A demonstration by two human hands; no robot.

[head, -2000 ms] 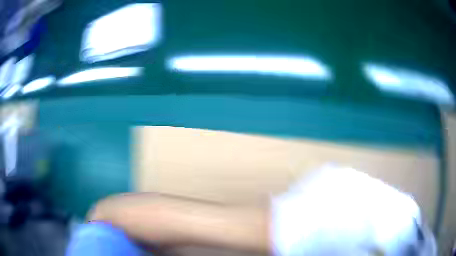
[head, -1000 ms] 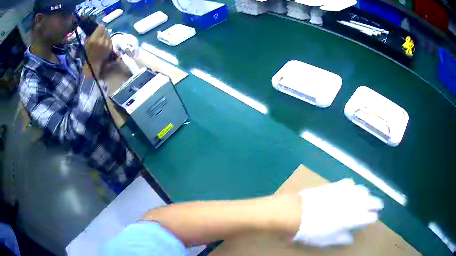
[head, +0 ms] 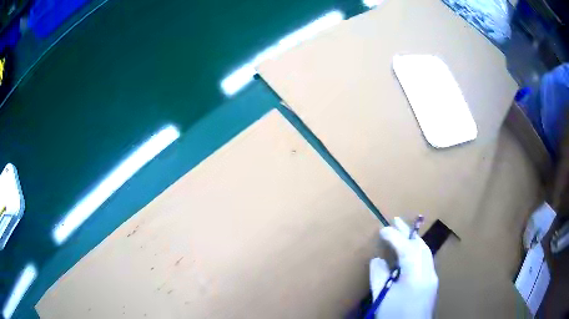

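My right hand [head: 408,274], in a white glove, is at the lower right over the cardboard sheets. It is closed around a slim blue pencil or pen [head: 382,298], whose other end sticks out above the fingers. A plain white rounded housing or cover [head: 437,103] lies on the far cardboard sheet [head: 349,81], beyond my hand and not touching it. A second cardboard sheet [head: 218,224] lies nearer, with dark specks and a narrow green gap between the two. My left hand is out of the picture.
A dark flat piece [head: 438,237] lies just right of my hand. Part of a white router housing [head: 9,202] shows at the left edge on the green bench [head: 143,75]. Another person's blue sleeve [head: 555,103] is at the right edge. White papers or boxes [head: 533,274] are at the lower right.
The view has swung to the right, away from the person in the checked shirt and the grey device. My gloved left hand has left the picture, and my right hand with the pencil has come in.
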